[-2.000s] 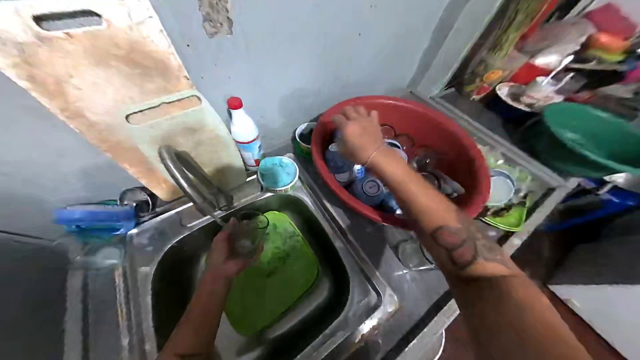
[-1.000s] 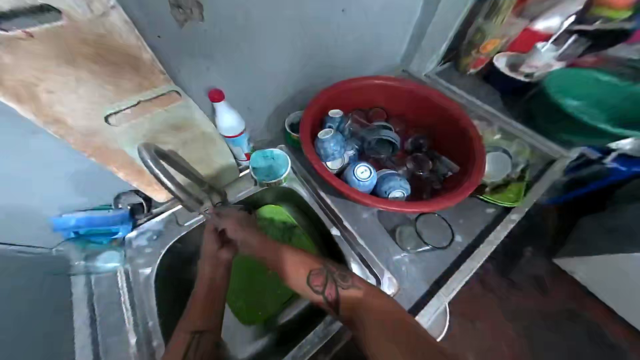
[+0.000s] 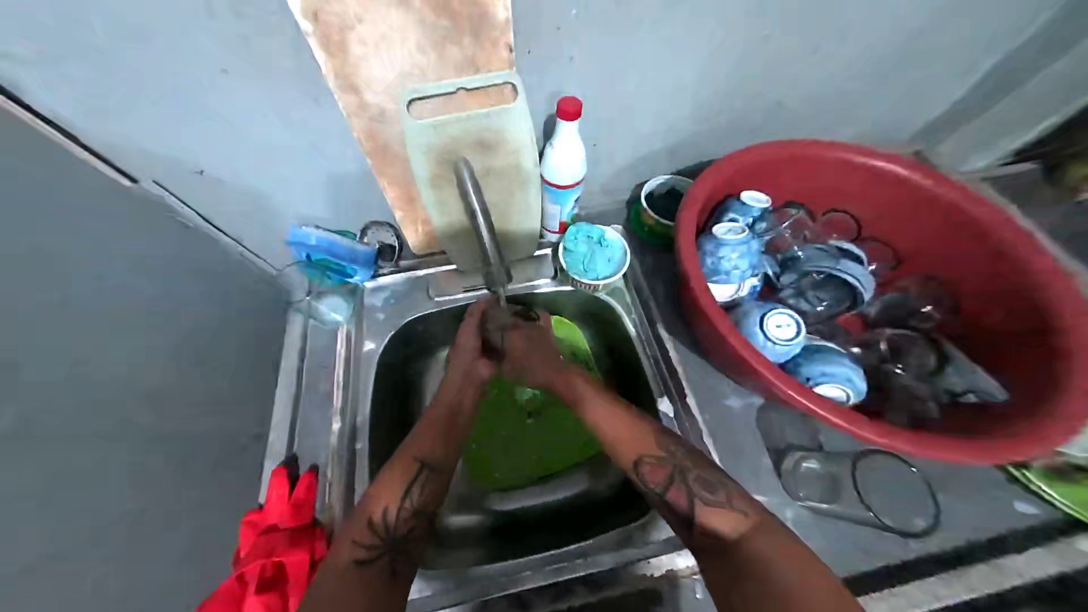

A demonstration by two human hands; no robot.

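Both hands are together under the curved metal faucet (image 3: 483, 217), above the sink basin (image 3: 399, 374). My left hand (image 3: 470, 344) and my right hand (image 3: 529, 344) close around a small dark or clear item, seemingly a glass, mostly hidden by the fingers. Below them a green cutting board or tray (image 3: 531, 438) lies in the basin. To the right, a red plastic tub (image 3: 816, 153) holds blue patterned cups (image 3: 769, 330) and clear glasses (image 3: 905, 353). A clear glass (image 3: 858, 489) lies on its side beside the tub.
Behind the sink, a pale green cutting board (image 3: 467, 153) leans on the wall beside a white bottle with red cap (image 3: 563, 170). A tub of turquoise paste (image 3: 593, 255) sits on the sink rim. At left are a blue plastic item (image 3: 331, 253), a glass (image 3: 327, 299) and red gloves (image 3: 276, 544).
My right hand has moved from the red tub to the faucet, joining my left hand. The view has swung left.
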